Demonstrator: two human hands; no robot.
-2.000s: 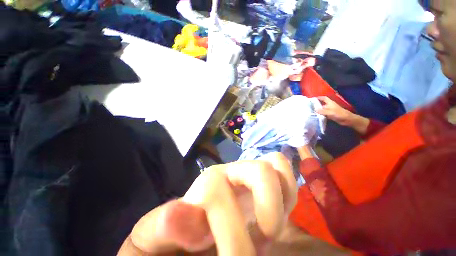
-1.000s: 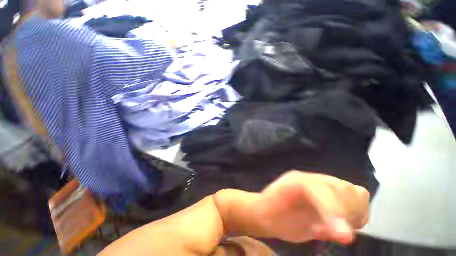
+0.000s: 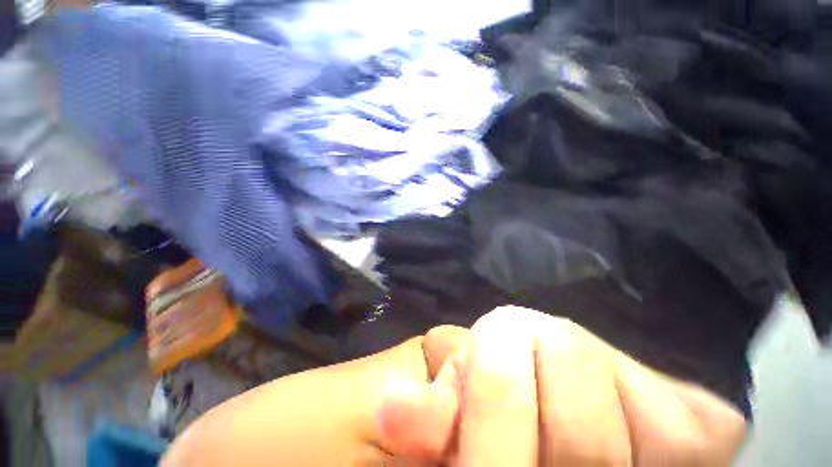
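Note:
My left hand [image 3: 556, 401] is large and close at the bottom centre and right, its forearm rising from the lower left. Its fingers are curled and the thumb lies against them. The bottom edge cuts it off, and I cannot tell whether anything is inside the fist. I cannot make out my right hand. Black garments [image 3: 675, 237] lie heaped beyond the hand, with a greyish patch of cloth on top. No tool is visible.
Pale blue and white shirts [image 3: 392, 137] lie crumpled left of the black cloth. Blue striped cloth [image 3: 219, 155] hangs at the left. An orange-edged item [image 3: 192, 315] is below it. A white table surface [image 3: 794, 383] shows at the lower right.
The view has swung from the white table and the person in red to the shirts and black heap. The hand now looks larger and closer, its fingers more curled.

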